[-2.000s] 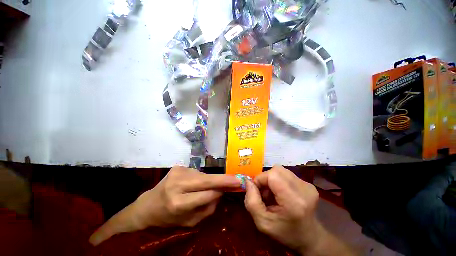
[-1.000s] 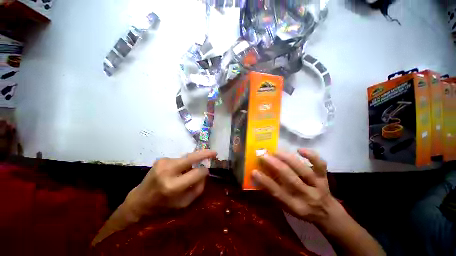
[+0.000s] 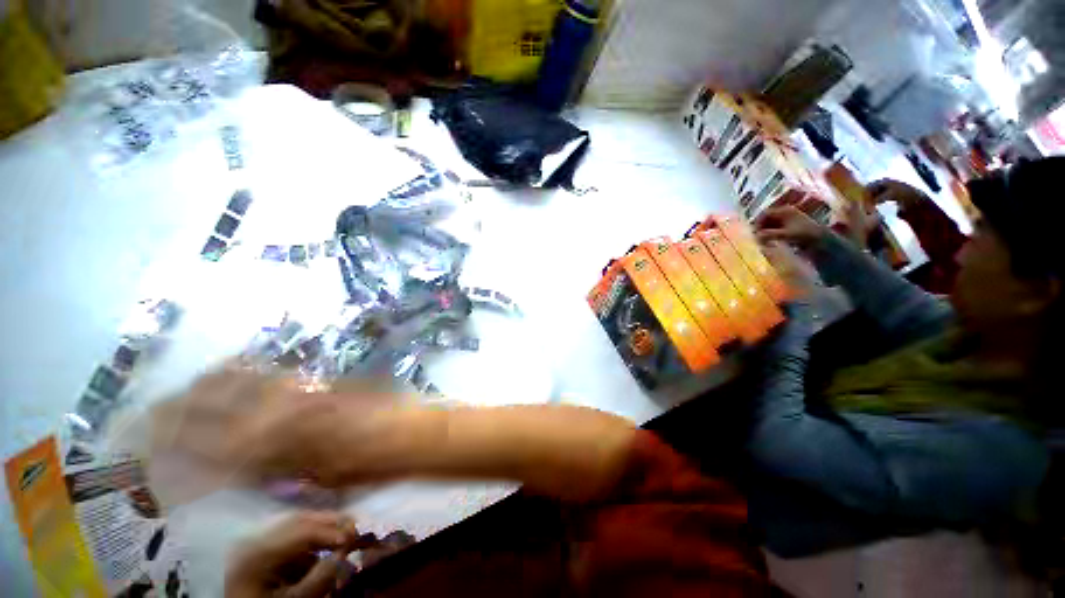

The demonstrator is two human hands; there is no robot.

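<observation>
My right hand (image 3: 234, 432) is strongly blurred; its bare forearm reaches left across the view from a red sleeve. A retail box (image 3: 111, 514) shows at the lower left edge, with an orange narrow side and a white printed face. The blurred hand is beside it; whether it grips the box cannot be told. My left hand (image 3: 292, 561) is low in view, partly cut off, fingers bent near some small dark pieces; its hold is unclear. A silver tangle of sticker strips (image 3: 397, 263) lies mid-table.
An upright row of orange boxes (image 3: 701, 292) stands at right. A person in grey-blue sleeves (image 3: 888, 397) sits beside it, near more boxes (image 3: 759, 146). A black bag (image 3: 508, 134), yellow bag (image 3: 508, 41) and dark blue cylinder (image 3: 566, 53) are at the back.
The view has swung and tilted, showing the table's back and the neighbour. My right hand has moved from the centred box to reach left. That box is no longer in the centre.
</observation>
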